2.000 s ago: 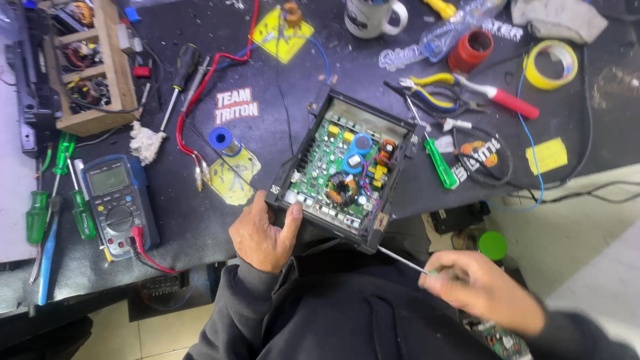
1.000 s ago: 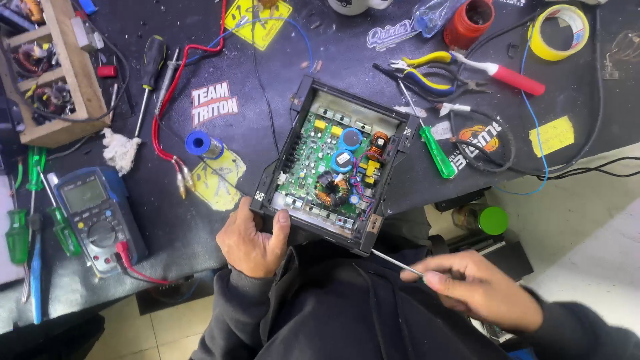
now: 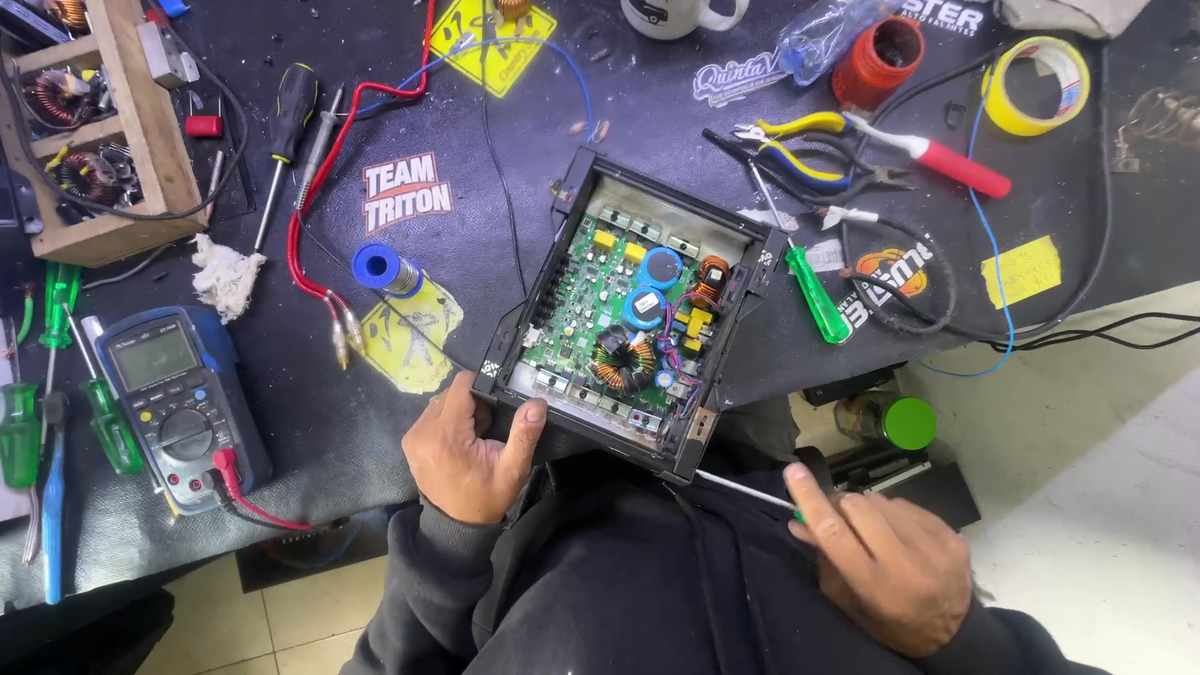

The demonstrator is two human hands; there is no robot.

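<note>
A car amplifier in an open black metal case (image 3: 619,319) shows its green circuit board, a copper-wound toroid and blue-topped capacitors. It lies tilted over the near edge of the workbench. My left hand (image 3: 478,450) grips the case's lower left corner, thumb on the rim. In my right hand (image 3: 881,553) is a screwdriver (image 3: 745,489), whose shaft reaches the lower right corner of the case; most of its handle is hidden by the fingers. Whether the tip sits in a screw cannot be told.
Left of the case are a multimeter (image 3: 178,403), a solder spool (image 3: 386,269), red test leads (image 3: 309,187) and a wooden parts box (image 3: 141,112). To the right lie pliers (image 3: 806,169), a green-handled screwdriver (image 3: 818,295) and yellow tape (image 3: 1038,86). A green-lidded jar (image 3: 909,424) stands below the bench.
The fingers of my right hand have shifted on the screwdriver, the index finger now stretched out near the shaft. My left hand keeps its hold on the case.
</note>
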